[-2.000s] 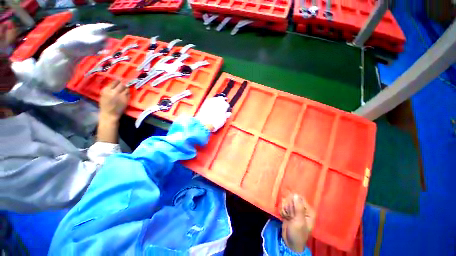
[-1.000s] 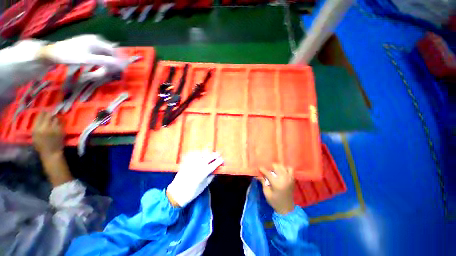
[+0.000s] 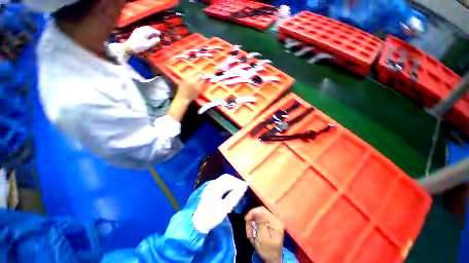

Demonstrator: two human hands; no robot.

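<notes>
An orange-red tray (image 3: 326, 172) with rectangular pockets lies in front of me. Several black-strap wristwatches (image 3: 295, 134) lie loosely across its far-left pockets. My left hand (image 3: 220, 201), in a white glove, is at the tray's near-left edge, away from the watches; a small dark spot shows between its fingers, and I cannot tell if it is a gap or an object. My right hand (image 3: 265, 232) is bare, with curled fingers, below the near edge. A small shiny spot shows on it, too blurred to tell what it is.
A neighbouring tray (image 3: 216, 46) holds several grey-strap wristwatches (image 3: 247, 72). A person in a pale smock (image 3: 103, 97) sits at my left with both hands near it. Stacked trays (image 3: 334, 36) stand across the green bench (image 3: 355, 105). A pale metal post (image 3: 448, 177) is at the right.
The view has turned left. Compared with one second ago, both my hands have left the tray's near rim and moved closer together. The neighbour's gloved hand has moved away from the grey-strap watches.
</notes>
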